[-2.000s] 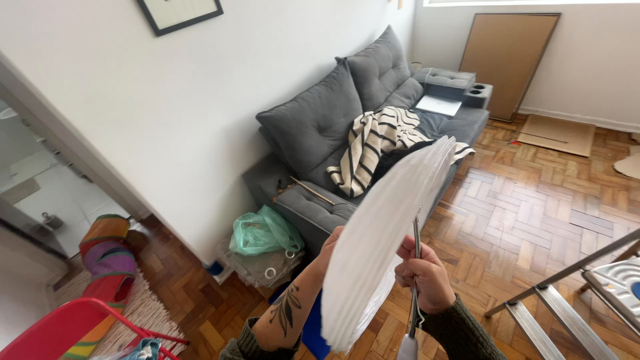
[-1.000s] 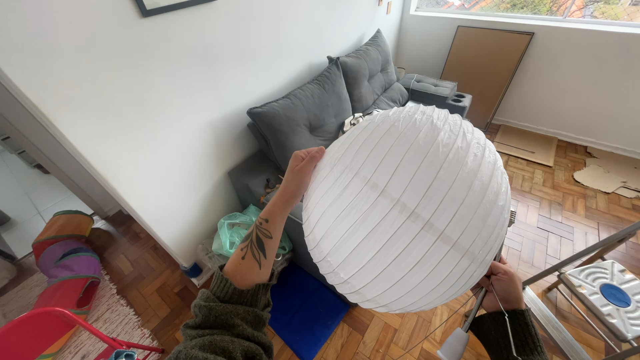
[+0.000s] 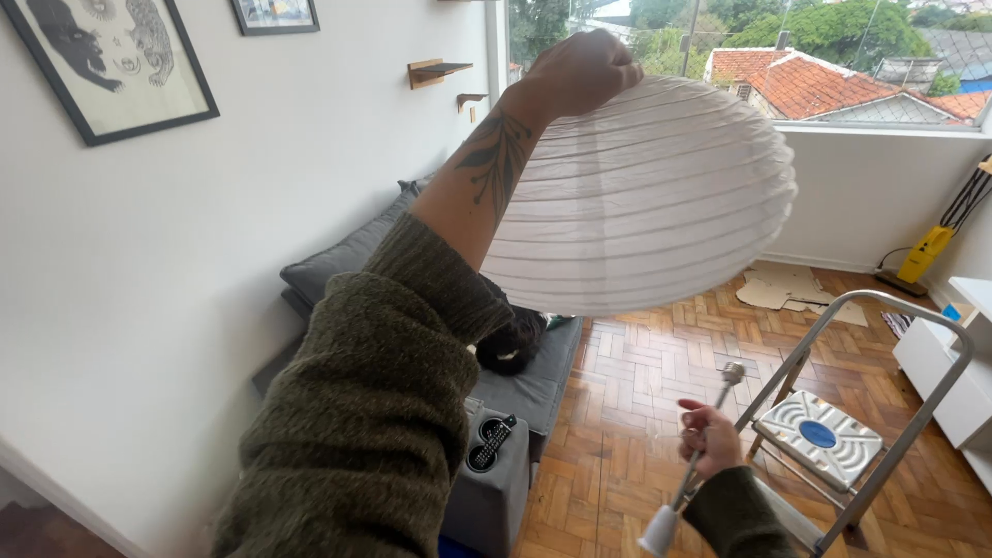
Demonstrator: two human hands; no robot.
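High in the view, my left hand (image 3: 585,68) grips the upper rim of a round white paper lantern shade (image 3: 651,209). The shade is spread out, with ribs running around it. Low at the right, my right hand (image 3: 709,438) holds a thin metal rod (image 3: 686,484) that has a threaded metal end (image 3: 732,373) at its top and a white cup-shaped piece (image 3: 659,530) at its bottom. The rod stands apart from the shade, below it. My left fingertips are partly hidden behind the hand.
A metal step ladder (image 3: 821,430) stands at the right, close to my right hand. Behind my left arm is a grey sofa (image 3: 554,372) with a dark furry animal (image 3: 515,341) and a remote control (image 3: 492,443) on it. Cardboard (image 3: 790,291) lies on the parquet floor.
My left hand has risen with the shade, which was beside the sofa a second ago. The rod in my right hand is now plainly apart from the shade. The view has swung toward the window.
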